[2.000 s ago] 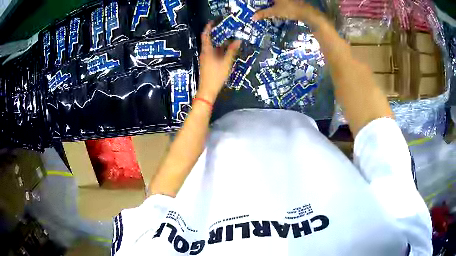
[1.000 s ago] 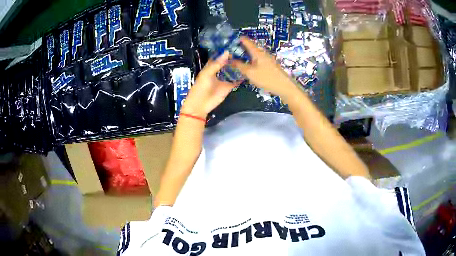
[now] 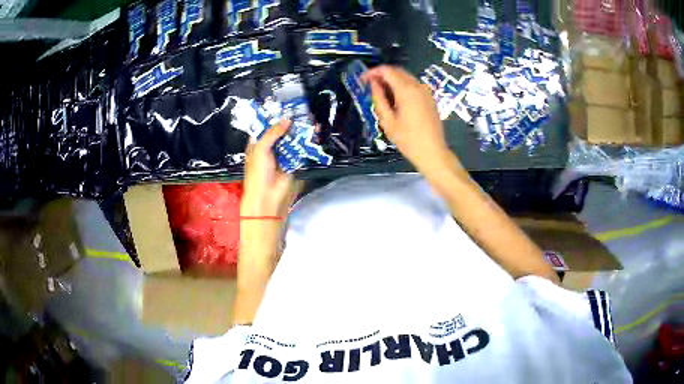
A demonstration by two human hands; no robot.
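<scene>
My left hand (image 3: 270, 157) holds a handful of blue and white circuit boards (image 3: 294, 135) over the front row of the black blister tray (image 3: 176, 142). My right hand (image 3: 401, 112) is at the tray's right end, its fingertips at the top of a single board (image 3: 361, 97) in the right front pocket. Whether the fingers still grip that board is not clear. Other boards lie singly in the middle and back rows, such as one flat board (image 3: 246, 56). The front pockets left of my left hand look black.
A loose heap of boards (image 3: 510, 105) lies right of the tray. A supply carton (image 3: 611, 97) with pink-red packs (image 3: 607, 19) and clear film stands at far right. Below the bench are an open carton (image 3: 154, 225) with red bags (image 3: 206, 225) and brown flaps (image 3: 577, 244) at right.
My hands were together over the heap's left side; they are now apart over the tray, the left with a fanned handful, the right at a pocket. The whole view has shifted, with the tray further right.
</scene>
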